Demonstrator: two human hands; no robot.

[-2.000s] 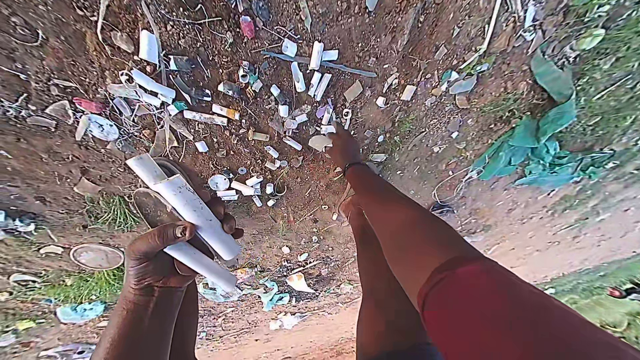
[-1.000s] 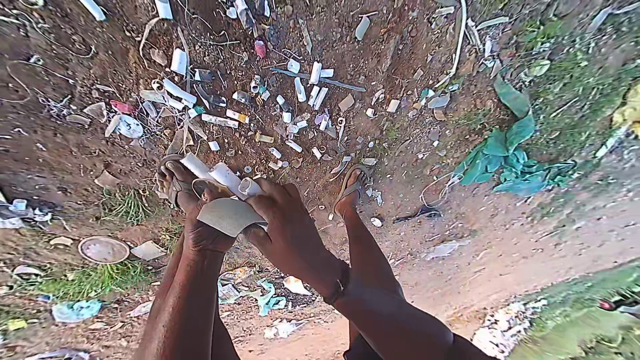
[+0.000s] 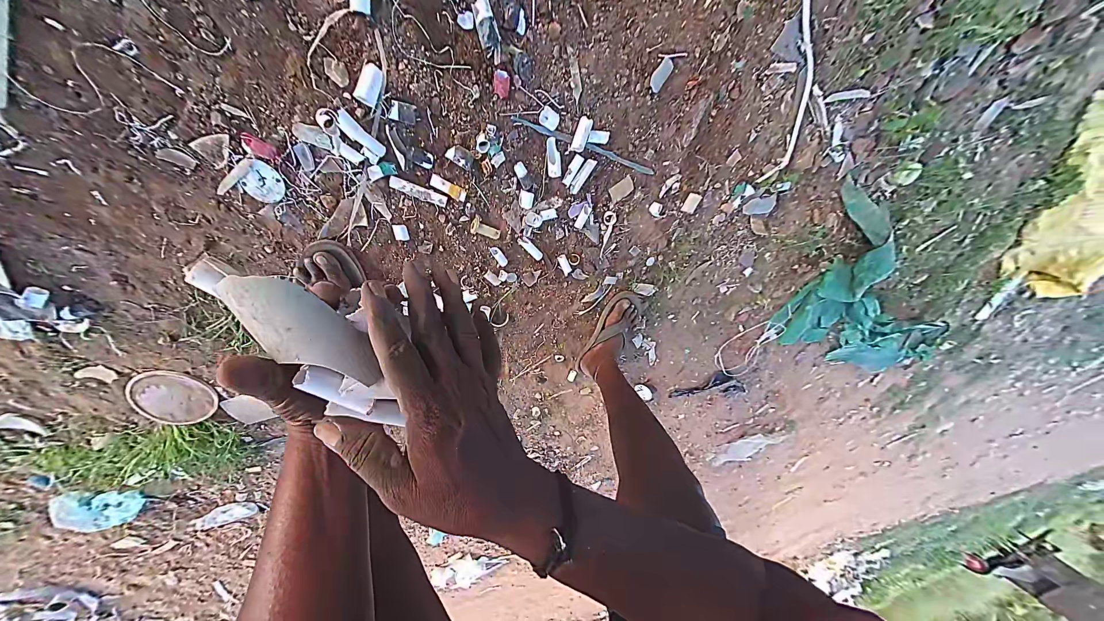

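Observation:
My left hand point(image 3: 272, 388) holds several white plastic pipe pieces point(image 3: 332, 388) and a curved grey-white plastic shard point(image 3: 297, 328) lying across them. My right hand point(image 3: 457, 397), wearing a dark wristband, lies flat with its fingers together against the right ends of these pieces. Its palm is hidden, so I cannot see whether it grips anything. Below the hands, short white pipe offcuts point(image 3: 553, 158) lie scattered on the brown soil, among them a yellow and white piece point(image 3: 448, 187).
Sandalled feet stand on the soil, one near the held pieces, one point(image 3: 614, 323) right of my right hand. A round lid-like disc point(image 3: 172, 398) lies at left, a torn green sheet point(image 3: 849, 302) at right. Wires, a blue plastic bag point(image 3: 97, 511) and grass lie around.
My right hand has come from the ground at the scattered pieces to the bundle in my left hand. The curved shard now lies across the bundle.

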